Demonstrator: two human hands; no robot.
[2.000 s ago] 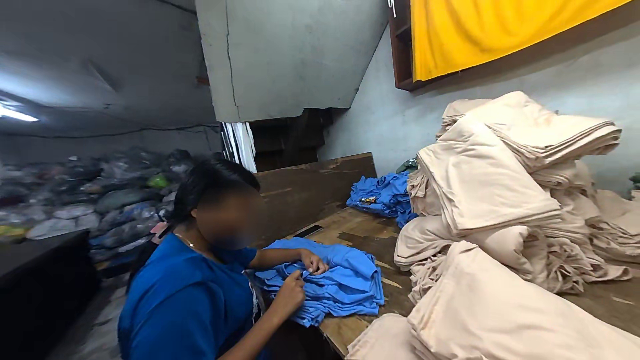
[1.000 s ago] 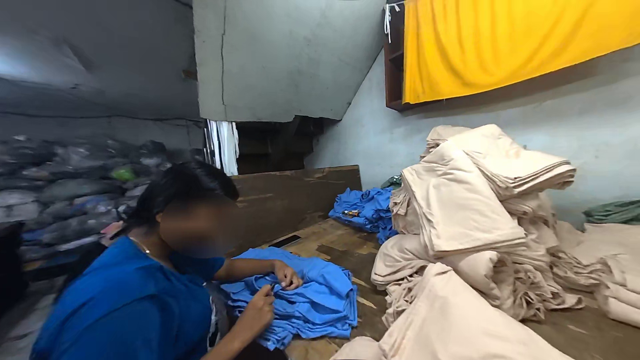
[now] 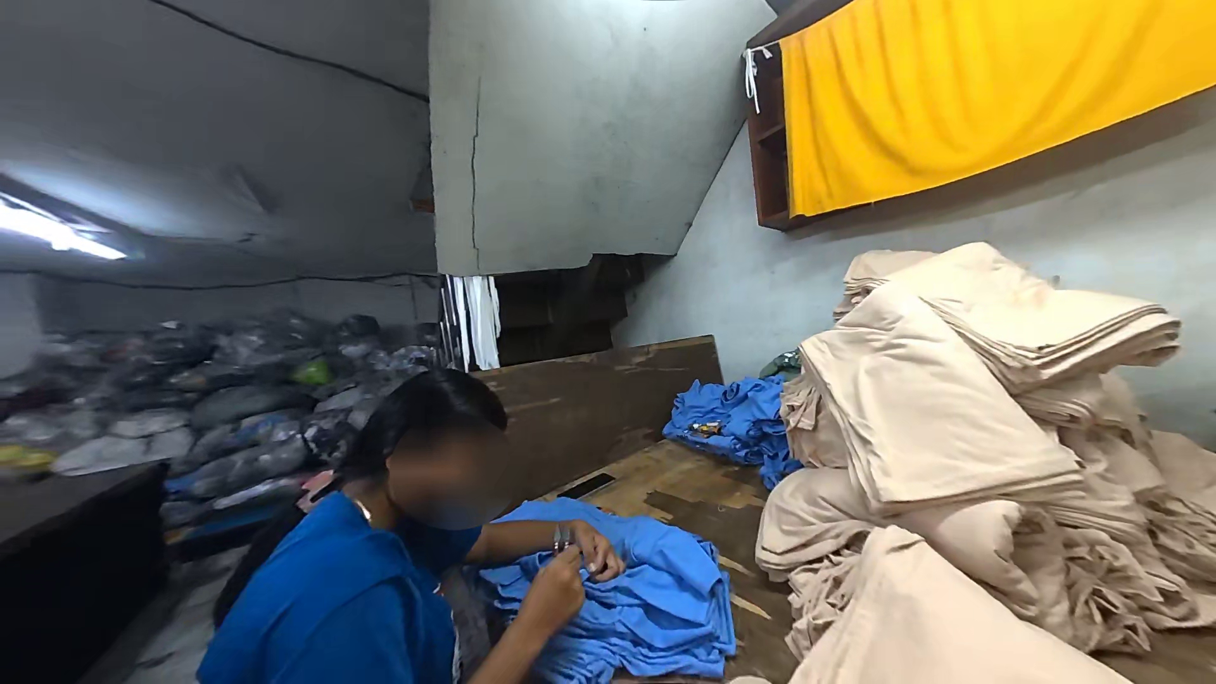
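Observation:
Neither my left hand nor my right hand shows in the head view. A co-worker in a blue top (image 3: pixel 323 608) sits at the lower left, beside a worn wooden table (image 3: pixel 703 484). The co-worker's hands are over a heap of blue fabric (image 3: pixel 655 598); one holds a small metal tool (image 3: pixel 562 540), too small to name surely, and the other rests on the cloth. A large pile of folded beige fabric (image 3: pixel 931 408) fills the right side of the table. Another bunch of blue fabric (image 3: pixel 727 418) lies against its left side, with a small yellow item on it.
A dark flat object (image 3: pixel 587 485) lies on the table behind the blue heap. A wooden board (image 3: pixel 608 399) stands along the far edge. Yellow cloth (image 3: pixel 978 95) hangs over a wall shelf (image 3: pixel 771 142). Plastic bags (image 3: pixel 256 408) are piled at the left, behind a dark surface (image 3: pixel 81 503).
The view has swung left and back since one second ago. The co-worker's hands stay close together over the blue fabric.

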